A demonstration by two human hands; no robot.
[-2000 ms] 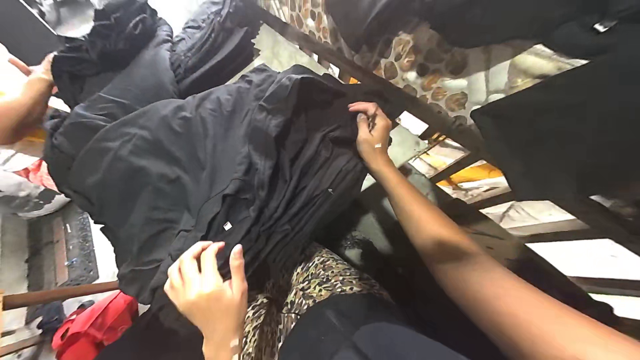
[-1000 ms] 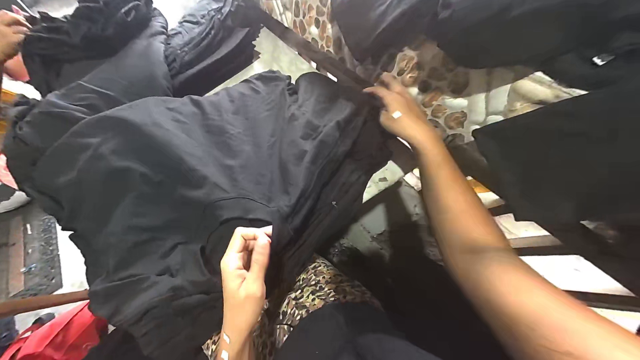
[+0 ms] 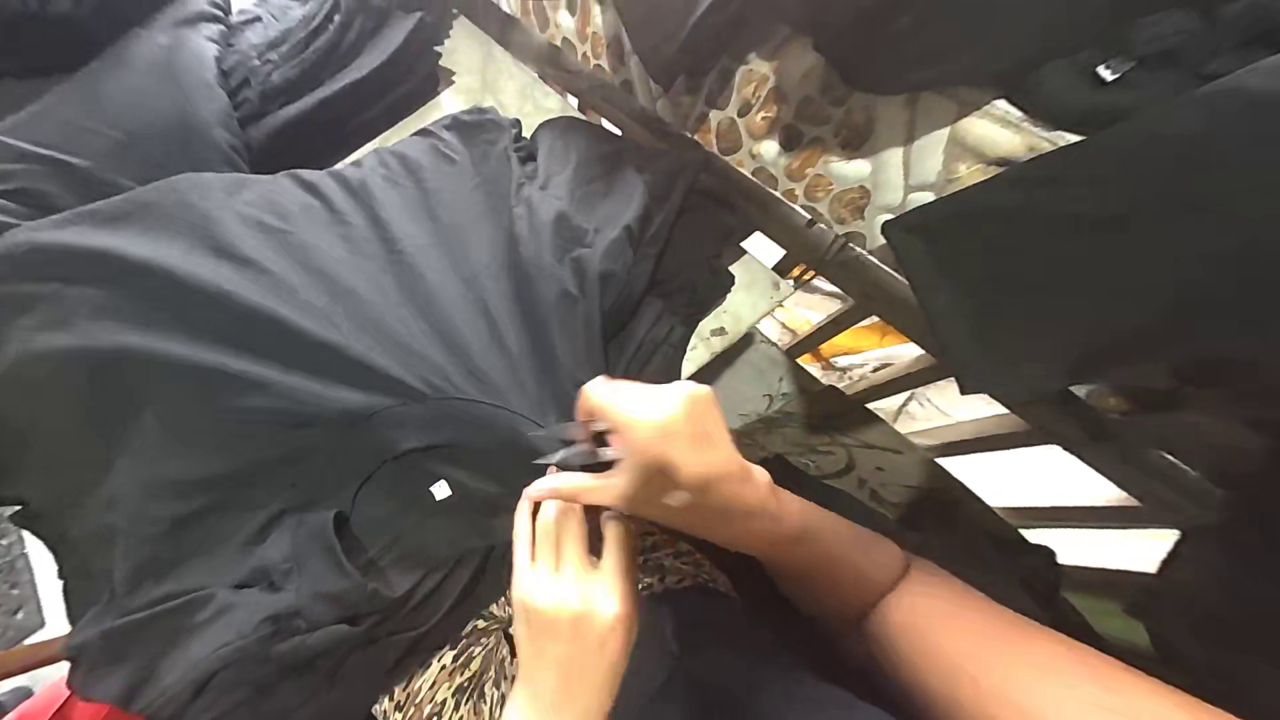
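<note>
Spread across the left and middle is a black fabric garment (image 3: 300, 290), with a curved seam and a small white tag (image 3: 440, 489) on it. My right hand (image 3: 665, 450) is closed around small metal thread snips (image 3: 575, 447), whose pointed blades face left over the cloth. Just below, my left hand (image 3: 572, 570) is at the garment's edge, its fingertips beneath the snips and close to the right thumb. Whether the left fingers pinch the cloth or a thread cannot be told.
More black cloth lies at the upper left (image 3: 340, 70) and hangs at the right (image 3: 1090, 240). A dark slatted frame (image 3: 870, 270) runs diagonally behind, near stone-patterned material (image 3: 790, 130). Patterned fabric (image 3: 460, 670) covers part of my lap. Red cloth (image 3: 75, 705) shows at the lower left.
My right hand has come down from the garment's upper right edge to beside my left hand, and the snips now show in it. The other person's hand at the upper left is out of view.
</note>
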